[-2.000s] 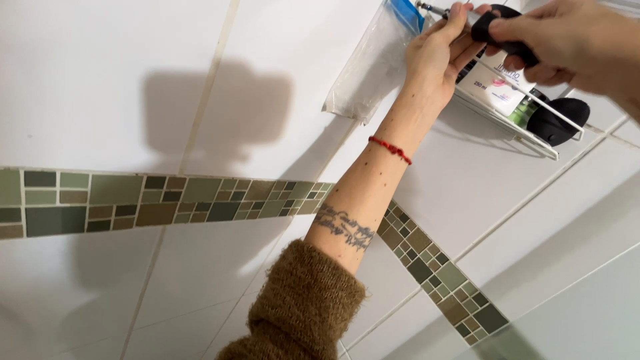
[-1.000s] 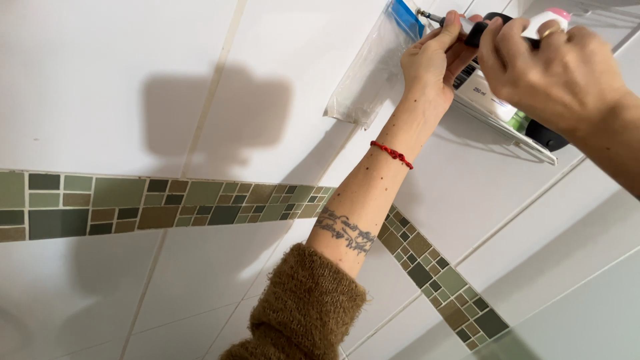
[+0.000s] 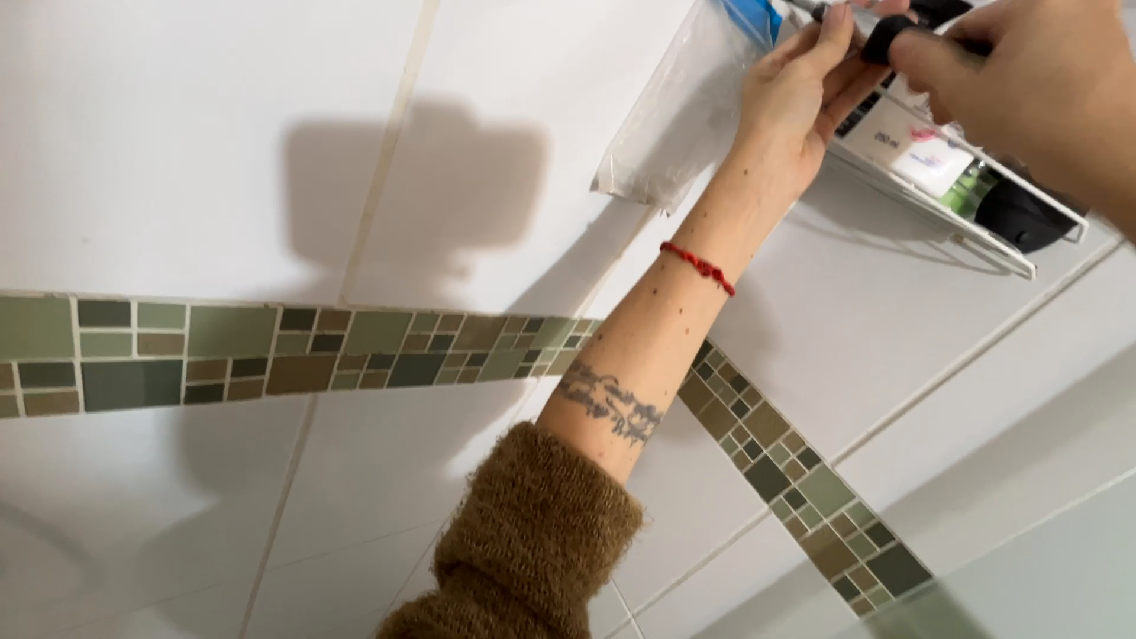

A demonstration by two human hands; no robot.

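Observation:
High at the upper right, my left hand (image 3: 790,98) has its fingertips on the metal shaft of a screwdriver (image 3: 812,9). Around the black handle of that tool, my right hand (image 3: 1021,80) is closed. The tip of the shaft is cut off by the top edge. Just left of my left hand, a clear plastic bag (image 3: 661,115) with a blue top part (image 3: 754,19) hangs against the tiles. My left forearm, with a red cord bracelet (image 3: 698,266) and a brown fuzzy sleeve (image 3: 541,524), crosses the middle.
A white wire shelf (image 3: 941,209) sits in the corner below my right hand. It holds a white bottle (image 3: 923,146), something green (image 3: 972,186) and a black rounded object (image 3: 1025,213). White tiles with a mosaic band (image 3: 222,355) cover both walls.
My right hand was lower and further left over the shelf one second ago; now it is higher, and the black rounded object shows more. My left hand stays near the same place.

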